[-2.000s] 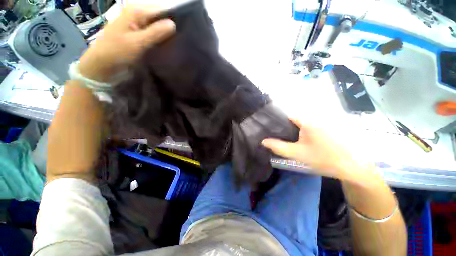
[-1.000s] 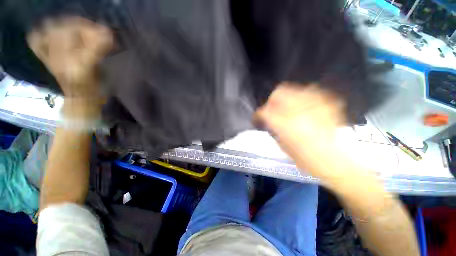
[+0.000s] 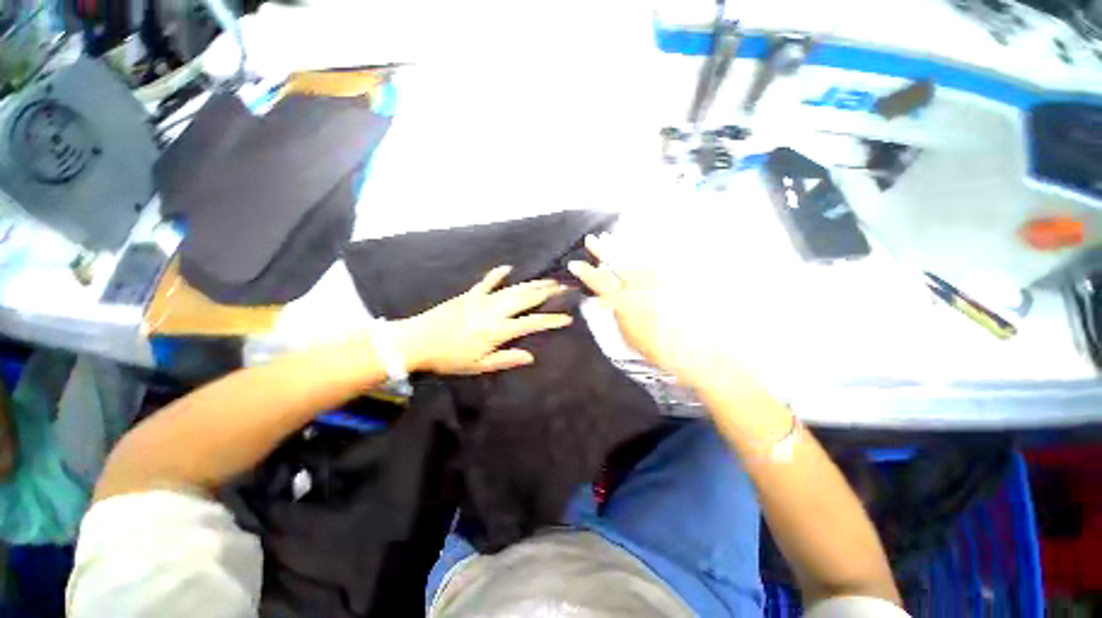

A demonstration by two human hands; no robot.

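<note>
A dark garment piece (image 3: 544,423) lies over the front edge of the white machine table and hangs down onto my lap. Its upper part is spread on the table with a straight far edge. My left hand (image 3: 489,328) lies flat on the cloth with its fingers apart. My right hand (image 3: 628,302) rests at the cloth's right edge, fingertips on the cloth, fingers apart. The sewing machine's presser foot and needle area (image 3: 713,151) is beyond and to the right of my hands, apart from the cloth.
Stacked dark cut pieces (image 3: 272,193) lie on brown board at the left. A grey device with a round grille (image 3: 73,145) stands at the far left. A smartphone (image 3: 816,205) and thread snips (image 3: 973,304) lie at the right. Blue crates (image 3: 997,531) are below the table.
The garment piece, held up in both hands before, now lies spread over the table edge and lap. Both hands have come down onto it. The stacked pieces at left are now uncovered.
</note>
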